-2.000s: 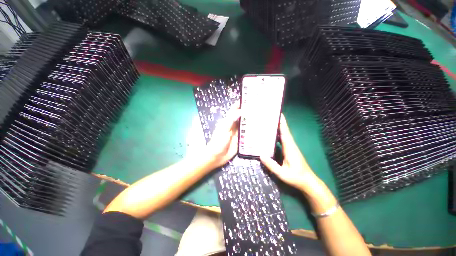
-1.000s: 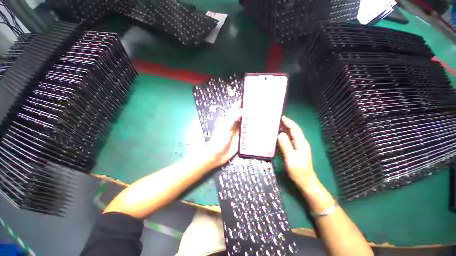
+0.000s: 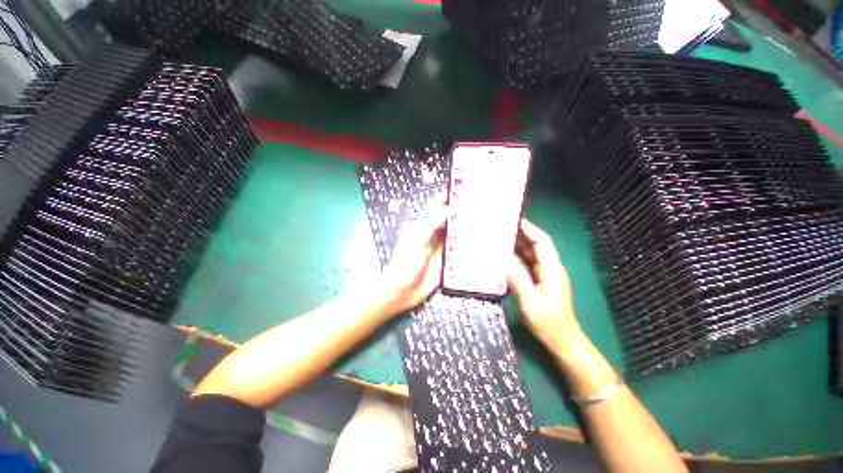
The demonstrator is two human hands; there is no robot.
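Note:
A smartphone point(image 3: 485, 222) with a bright white screen is upright in front of me, above a single keyboard board. My left hand point(image 3: 418, 263) holds the phone at its left edge. My right hand point(image 3: 543, 282) is at the phone's lower right edge, fingers bent, the thumb near the screen; whether it also grips the phone is hard to tell. The long black keyboard board point(image 3: 467, 369) with shiny points lies lengthwise below the phone and hands, its near end past the bench edge. The phone and left hand hide its middle.
Tall stacks of boards stand at left point(image 3: 120, 185) and right point(image 3: 730, 203). Loose boards point(image 3: 314, 42) lie slanted at the rear beside a paper slip point(image 3: 401, 59). More stacked boards point(image 3: 555, 37) and white papers point(image 3: 689, 23) are at rear right. Red tape point(image 3: 319, 139) crosses the green bench mat point(image 3: 277, 231).
Since two seconds ago my right thumb has moved from the phone's bottom edge to its right side. The phone has shifted slightly right, and its screen shows different faint content.

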